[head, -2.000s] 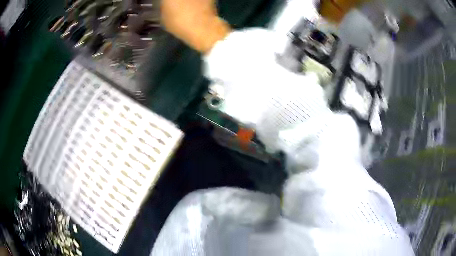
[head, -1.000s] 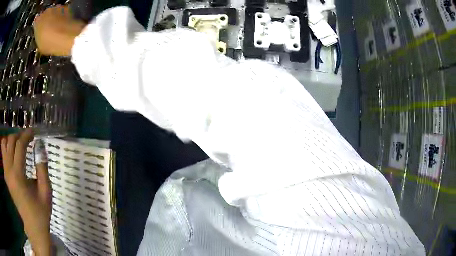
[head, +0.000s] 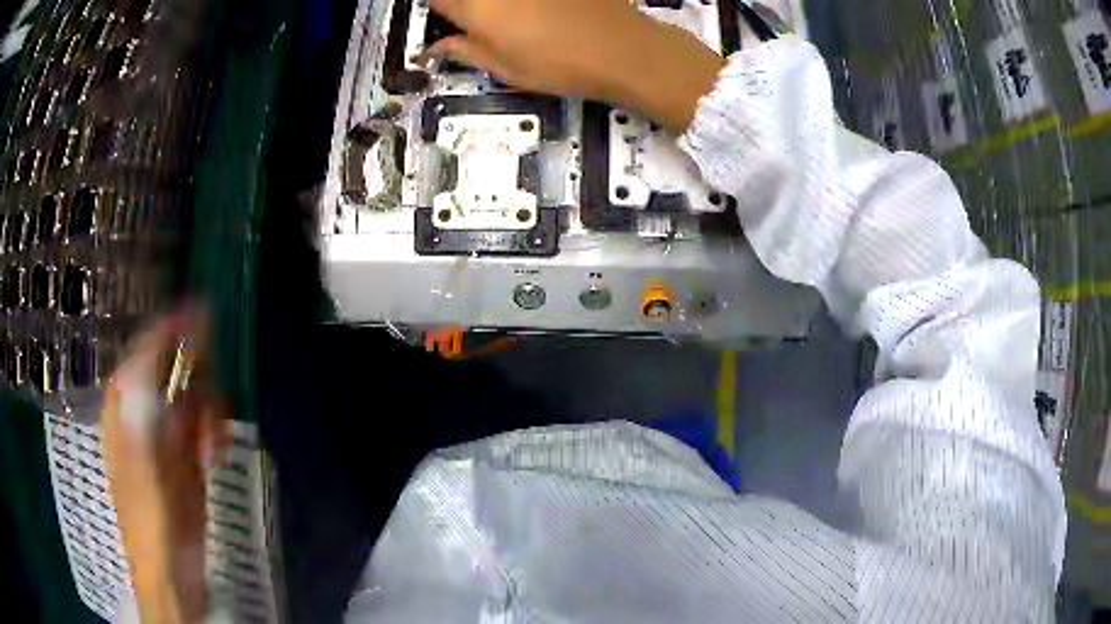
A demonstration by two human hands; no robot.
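Observation:
My right hand [head: 554, 46] reaches over the back left part of the silver-grey press fixture [head: 426, 287]; its fingertips are near a rear nest and I cannot tell whether they hold anything. In front of it are a black nest with a cream-white plate [head: 485, 173] and a second nest with a white plate [head: 658, 171], partly behind my forearm. My left hand [head: 165, 427] is blurred above the white parts tray [head: 79, 512]. A small shiny piece [head: 180, 369] shows at its fingers, too blurred to name or to tell if it is gripped.
A blister tray with dark pockets [head: 73, 219] lies on the green mat [head: 225, 244] at the left. A grey ring [head: 375, 165] sits on the fixture's left. Round buttons [head: 593, 296] line its front. Plastic-covered surfaces with labels [head: 1011, 73] and yellow lines are at the right.
My right hand has moved from over the blister tray to the fixture. The view has shifted, showing the fixture's front. My left hand has risen slightly and right over the white tray's top edge.

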